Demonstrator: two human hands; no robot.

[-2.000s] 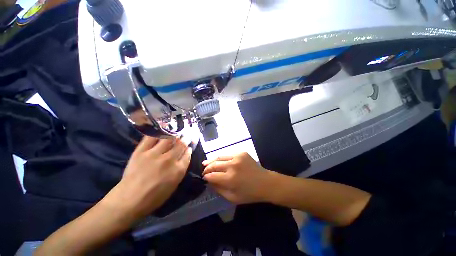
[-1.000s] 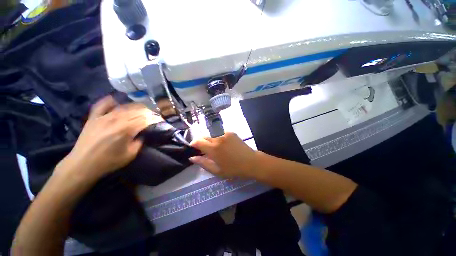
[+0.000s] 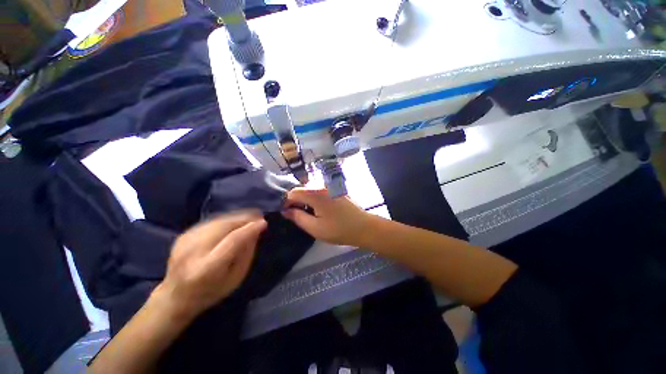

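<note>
A dark part-sewn garment (image 3: 171, 182) lies bunched left of and in front of the needle area, its edge near the presser foot. My right hand (image 3: 325, 215) pinches the garment's edge between thumb and fingers just below the needle area. My left hand (image 3: 215, 256), slightly blurred, is over the cloth to the left, fingertips together at the cloth; whether it grips is unclear. The white sewing machine (image 3: 314, 73) stands behind my hands. The needle tip is hidden behind the foot area and fingers.
A black cut piece (image 3: 412, 186) lies on the bed right of the needle, under the arm. A grey ruler strip (image 3: 328, 274) runs along the front edge. The control panel (image 3: 569, 91) is on the arm. More dark cloth (image 3: 33, 256) lies at the far left.
My left hand has moved right and down from the bunched cloth's far side. The garment is spread further left and back. My right hand stays near the needle. The whole view has shifted.
</note>
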